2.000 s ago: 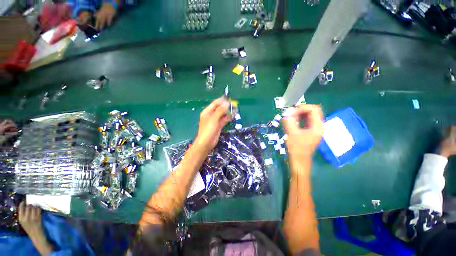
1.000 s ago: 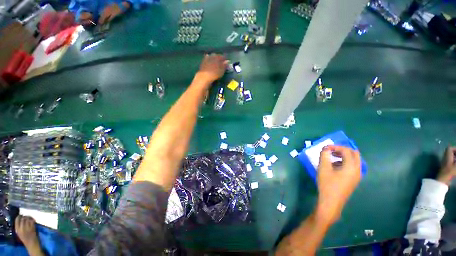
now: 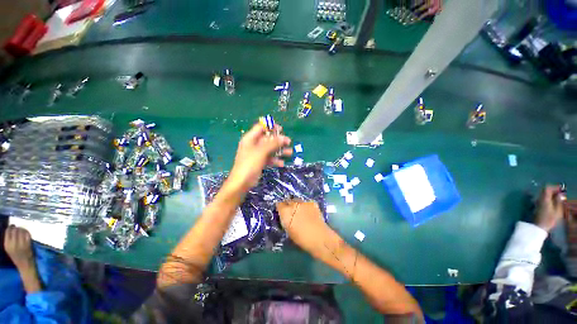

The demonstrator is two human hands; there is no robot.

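My left hand (image 3: 259, 149) is raised over the far left part of the parts bag, with a small electronic unit (image 3: 269, 124) in its fingertips. The unit shows white, yellow and dark-blue ends. My right hand (image 3: 300, 221) is on the clear plastic parts bag (image 3: 259, 212), its fingertips down among the shiny dark contents. Those fingertips are hidden, so I cannot tell whether they hold a part. The bag lies flat and has a white label (image 3: 235, 229) at its left side.
A heap of units (image 3: 136, 183) and stacked blister trays (image 3: 54, 171) lie left. Liner pieces (image 3: 343, 180) lie right of the bag, beside a blue tray (image 3: 443, 190). Units sit along the conveyor belt (image 3: 171, 76). A slanting metal post (image 3: 421, 73) stands right of centre. Other people's hands show at both sides.
My left hand has come back from the belt and now holds a unit. My right hand has moved from the blue tray to the parts bag. The camera view has shifted slightly.
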